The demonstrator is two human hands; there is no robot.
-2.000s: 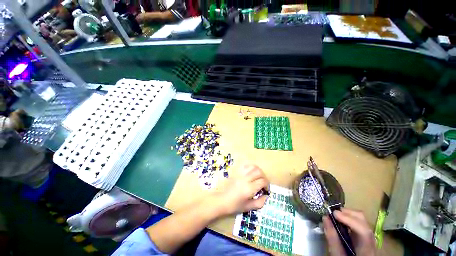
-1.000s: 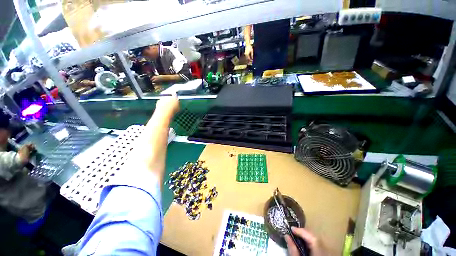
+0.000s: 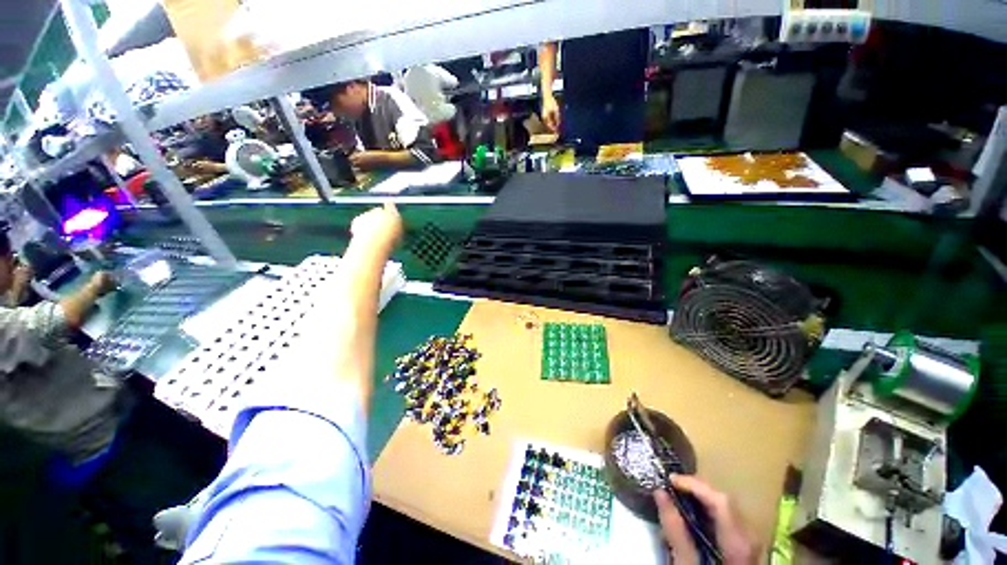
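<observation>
My left hand (image 3: 377, 228) is stretched far forward past the white moulded trays (image 3: 271, 337), over the green surface. Its fingers look partly curled, and I see nothing held in it. My right hand (image 3: 707, 523) holds the black soldering iron (image 3: 682, 502), its tip over the dark tip cleaner pot (image 3: 687, 444) with silvery shavings. The worked PCB panel (image 3: 580, 499) lies on a white sheet, with black parts on its left side. A loose pile of small components (image 3: 444, 386) lies left of it. A spare green panel (image 3: 575, 352) lies farther away.
A black ribbed tray (image 3: 552, 265) stands at the back and a fume fan (image 3: 738, 329) at the right. The solder feeder (image 3: 830, 486) with its reel (image 3: 928, 377) is at the far right. A person (image 3: 381, 124) sits across the bench; another is at the left edge.
My left hand has left the worked panel and reached far forward. My view has tilted up, then shifted slightly. My right hand still holds the iron at the pot.
</observation>
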